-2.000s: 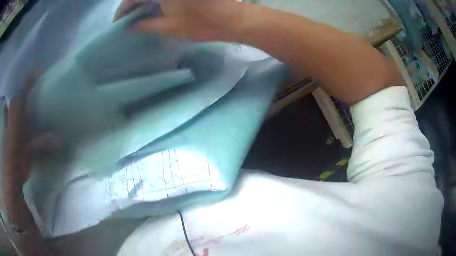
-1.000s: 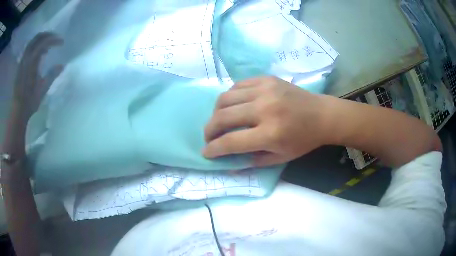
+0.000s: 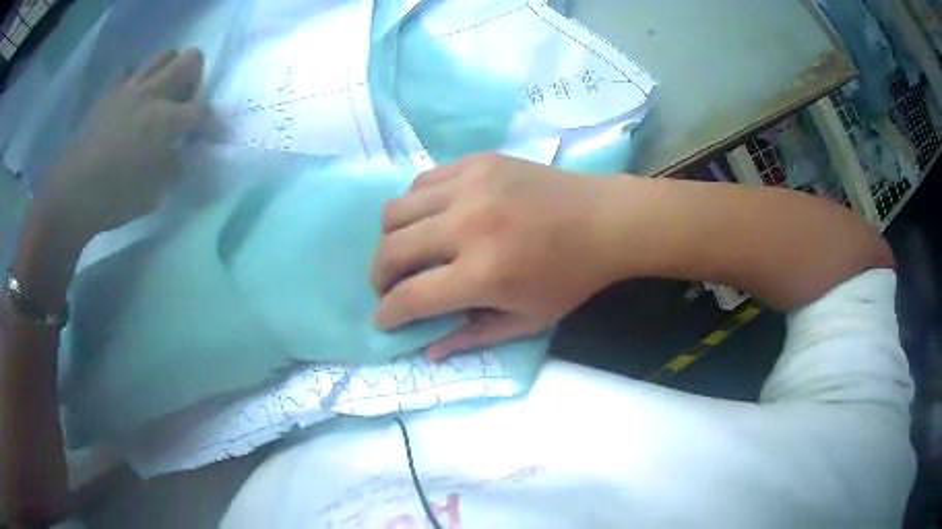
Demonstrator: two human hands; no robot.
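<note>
Teal fabric panels lie folded over in front of me, against my body. A white pattern sheet with black zigzag lines shows along their near edge. More white printed pattern sheets lie on the cloth further back. My right hand rests on the teal fabric with curled fingers, thumb near its front edge; whether it grips a layer is unclear. My left hand is blurred over the upper left of the cloth, and its fingertips are hard to make out.
A pale worn tabletop with a chipped brown edge reaches to the right. Beyond it stand wire-mesh racks holding light cut pieces. Yellow-black tape marks the dark floor below. A thin black cord hangs over my white shirt.
The blurred teal cloth has settled into a fold, and my right hand has come down onto it. My left hand has since moved up and inward over the cloth.
</note>
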